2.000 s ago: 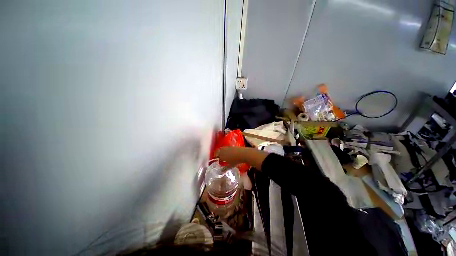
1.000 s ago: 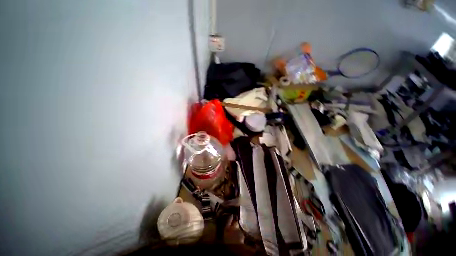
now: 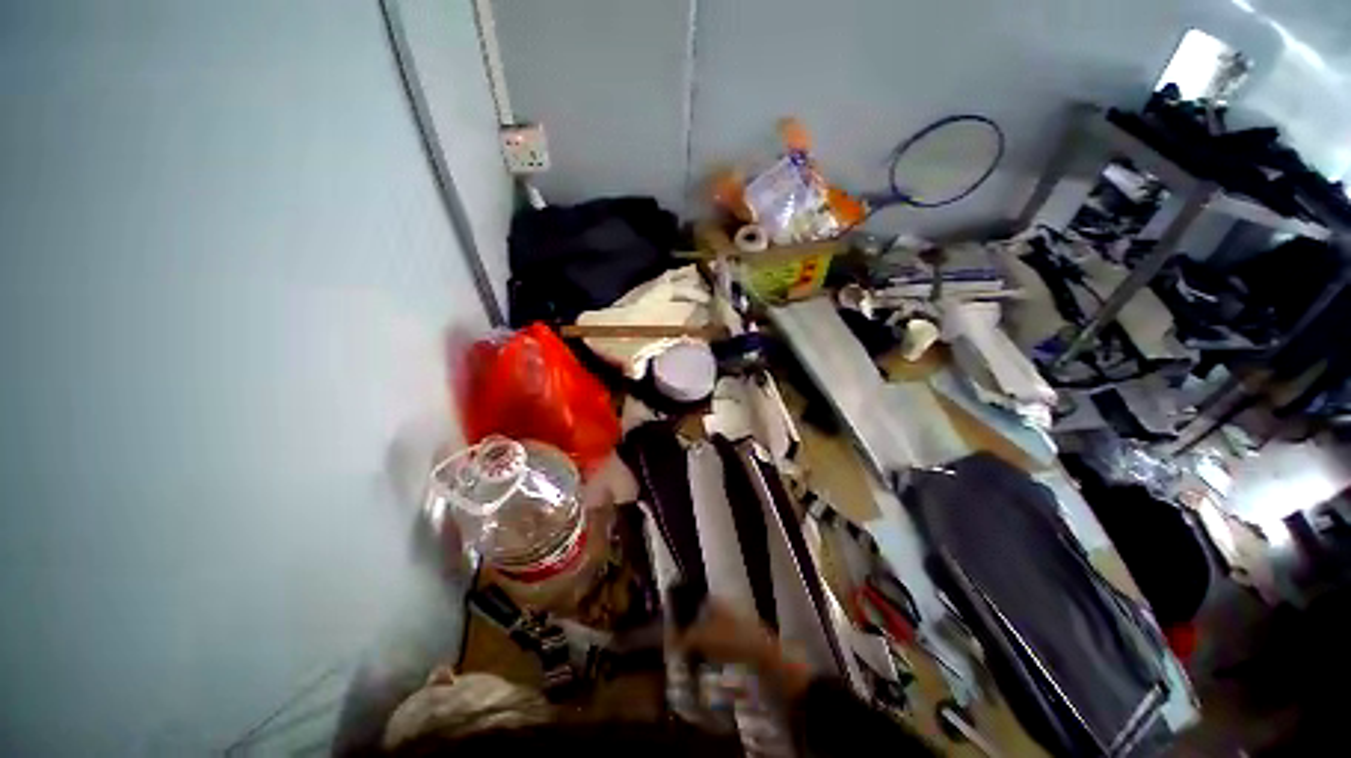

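A large clear plastic bottle (image 3: 526, 518) with a red-white label and a loop handle stands upright beside the wall. A cream-white lidded mug (image 3: 462, 711) is at the bottom left, its lower part hidden by a dark shape at the picture's edge. My right hand (image 3: 741, 652) is blurred, low in the middle, with a dark sleeve towards the bottom right. It is right of the mug and bottle, touching neither, over the cut strips (image 3: 726, 518). Whether it holds anything cannot be told. My left hand is not in view.
A red plastic bag (image 3: 541, 393) lies behind the bottle, and a black cloth heap (image 3: 593, 252) behind that. A dark folded piece (image 3: 1030, 585) lies on the right. A racket (image 3: 948, 160) leans at the wall. A metal frame (image 3: 1141, 267) holds dark items at right.
My right hand was at the bottle's top, then out of view, and is now low in the middle. The view has shifted, so the bottle and bag appear further left. The mug is now more covered.
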